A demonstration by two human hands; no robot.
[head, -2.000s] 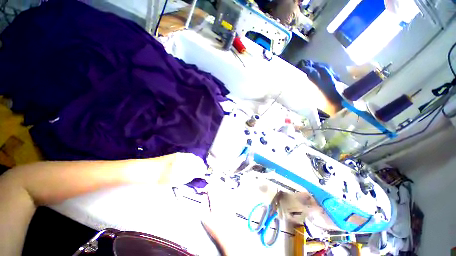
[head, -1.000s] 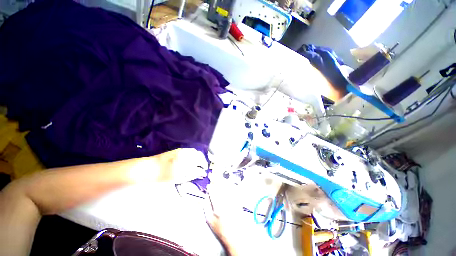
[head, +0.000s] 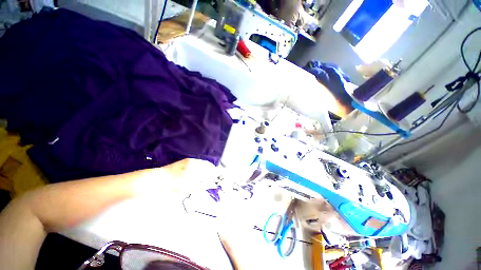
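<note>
A large gathered heap of dark purple fabric [head: 121,100] lies to the left of the white and blue sewing machine head [head: 316,179]. My left hand [head: 192,173] rests at the heap's lower edge, close to the needle end of the machine. Glare washes out its fingers, so its grip does not show. A small bit of purple fabric [head: 213,193] shows near the fingertips. My right hand [head: 228,247] shows only as a thin skin-coloured edge at the bottom, with the rest lost in glare. The needle and presser foot are hard to make out.
Blue-handled scissors [head: 279,234] lie on the white table below the machine head. A yellow-edged tray [head: 318,253] with red and metal items is right of them. Dark thread cones [head: 406,105] stand at upper right. A yellow bundle [head: 18,163] is at left. Dark-rimmed glasses [head: 153,248] show at the bottom.
The view has shifted slightly. The small purple bit near my left fingertips has changed shape, and my left hand stays by the needle end. The heap looks much the same.
</note>
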